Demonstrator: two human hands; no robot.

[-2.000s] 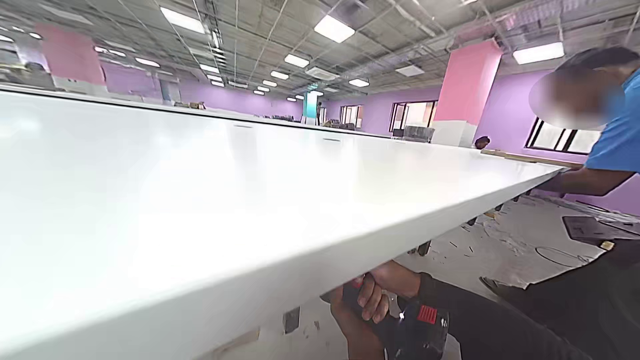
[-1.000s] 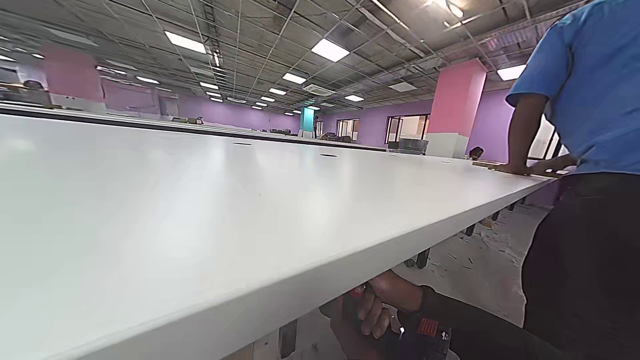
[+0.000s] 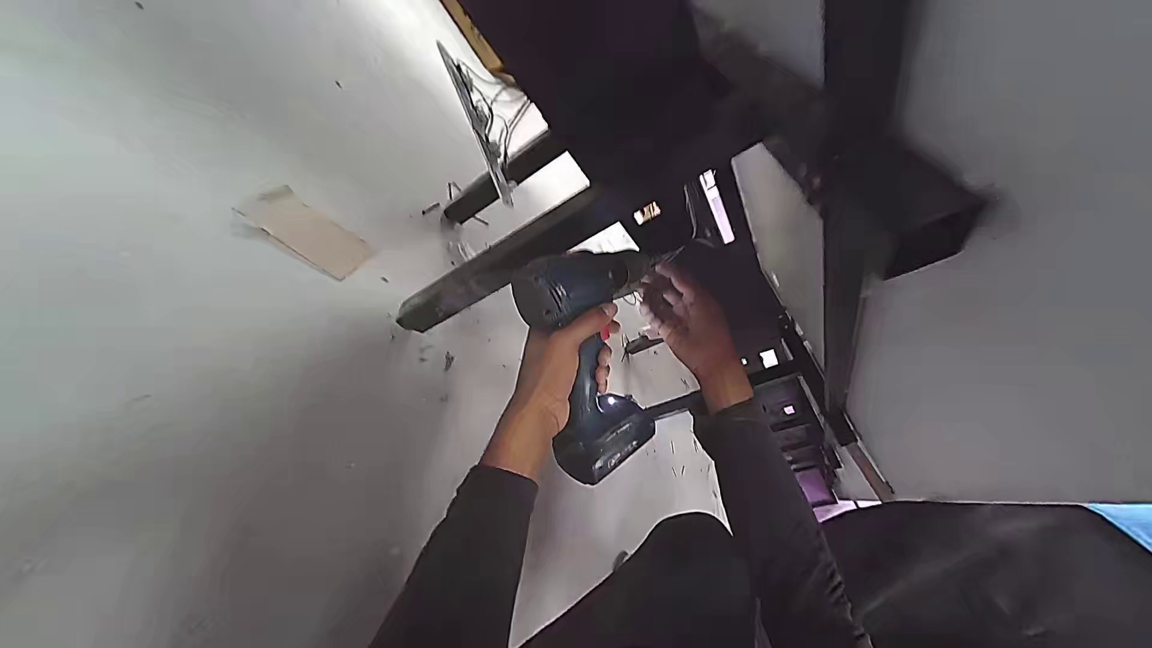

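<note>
A dark blue cordless drill [image 3: 576,292] with a battery at its base lies across the middle of the head view, its chuck and bit pointing right. Around its handle is my left hand [image 3: 553,369], with a finger near the red trigger. My right hand [image 3: 684,324] is raised beside the bit, its fingers bent close to the tip; whether they pinch a screw or touch the bit is not clear. A small light glows on the drill's base. Behind the drill runs a dark metal beam [image 3: 495,261].
Dark metal framing [image 3: 841,225] stands beside a grey panel [image 3: 1008,378] at right. A piece of cardboard [image 3: 306,231] and small debris lie on the floor at left. Cables hang by a metal strip [image 3: 477,121]. Another person's dark clothing [image 3: 981,576] is at lower right.
The view has swung from above the white tabletop to underneath it. The drill and both hands, partly hidden under the table edge before, now show in full.
</note>
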